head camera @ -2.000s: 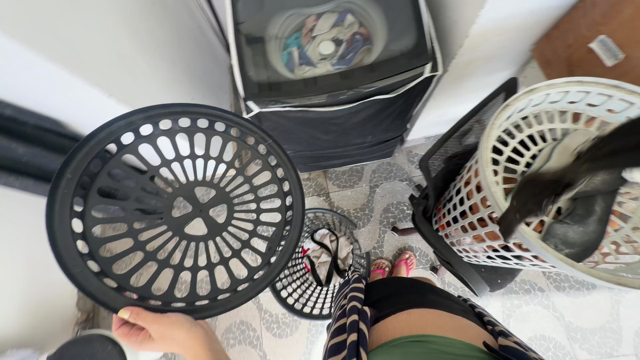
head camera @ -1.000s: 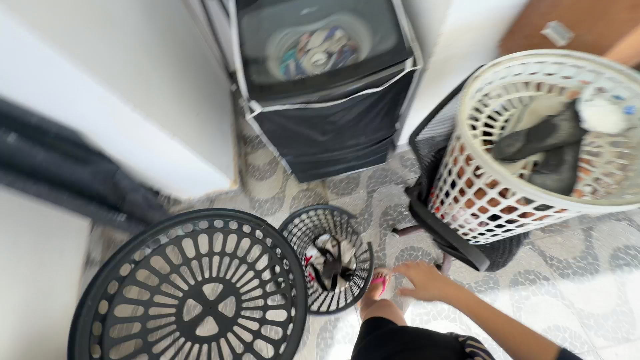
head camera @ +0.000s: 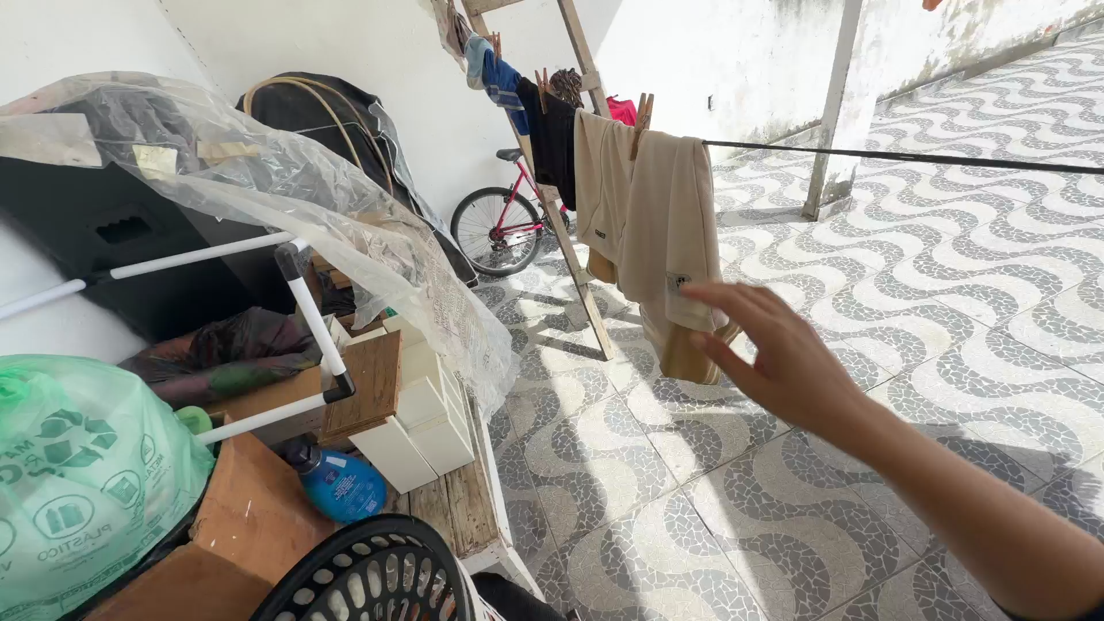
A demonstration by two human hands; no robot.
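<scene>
My right hand (head camera: 768,354) is raised with its fingers apart and nothing in them. Its fingertips overlap the lower part of a beige garment (head camera: 668,224) in the view; whether they touch it I cannot tell. That garment hangs folded over a dark clothesline (head camera: 906,156), under a wooden clothespin (head camera: 642,126). Farther along hang a black garment (head camera: 552,142) and a blue garment (head camera: 504,86), with more clothespins. A black perforated plastic basket (head camera: 405,539) shows at the bottom edge. My left hand is out of view.
A wooden ladder (head camera: 569,267) stands behind the clothes, near a pink bicycle (head camera: 509,228). At left are a green plastic bag (head camera: 86,466), a cardboard box (head camera: 250,492), a blue bottle (head camera: 341,483), white pipes (head camera: 310,319) and clear plastic sheeting (head camera: 345,207).
The view has swung from the washing machine and baskets to the clothesline. My right hand, low near my feet one second ago, is now raised by the hanging clothes.
</scene>
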